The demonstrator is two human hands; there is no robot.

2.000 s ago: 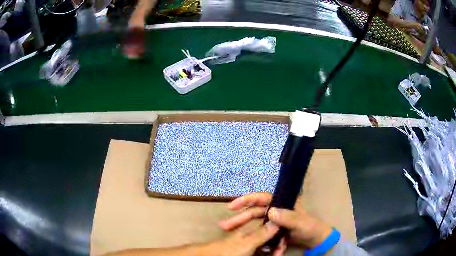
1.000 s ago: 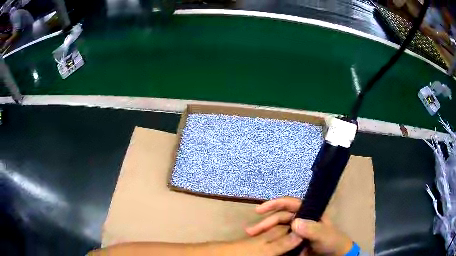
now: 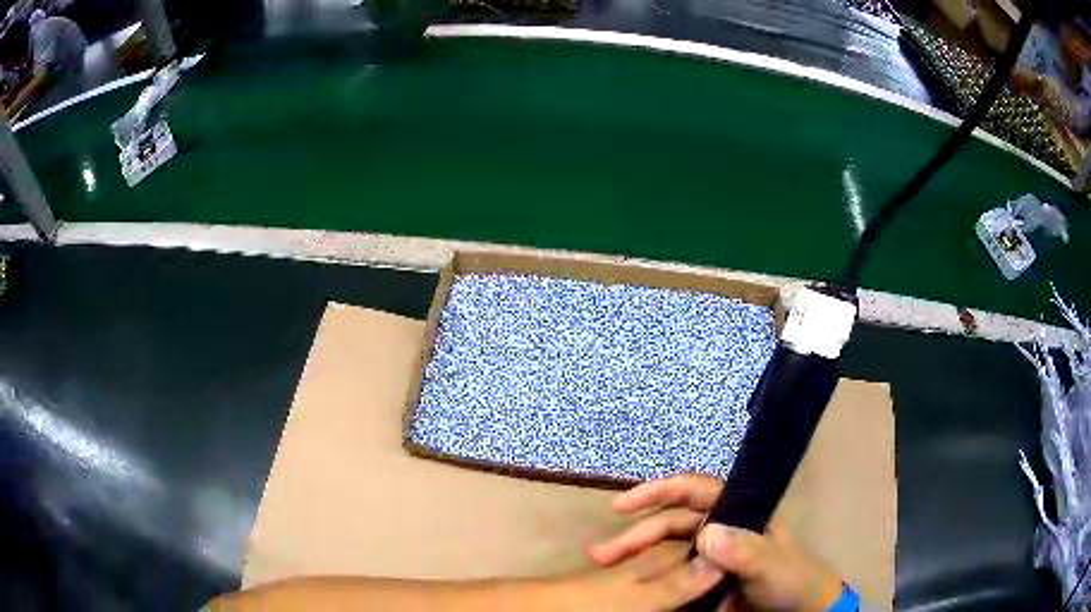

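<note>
The black electric screwdriver (image 3: 784, 418) stands tilted, its white label band and cord at the top. My right hand (image 3: 772, 562), with a blue wristband, grips its lower part. My left hand (image 3: 658, 544) reaches in from the left and lies against the screwdriver's lower end, fingers spread; whether it holds anything is hidden. The driver's bit is out of view. The brown screw tray (image 3: 437, 359), full of tiny silver-blue screws (image 3: 586, 371), lies just beyond my hands on the tan cardboard sheet (image 3: 347, 478).
A green conveyor belt (image 3: 538, 144) with a pale edge rail (image 3: 299, 244) runs behind the tray. It carries white housings with bagged parts at left (image 3: 146, 153) and right (image 3: 1005, 239). White strips (image 3: 1065, 442) lie at the right edge. A person (image 3: 54, 54) is at the far left.
Since two seconds ago the view has shifted, and the central housing and blurred hand across the belt are gone from view. Over the last second the housings moved slightly left; my hands stayed still.
</note>
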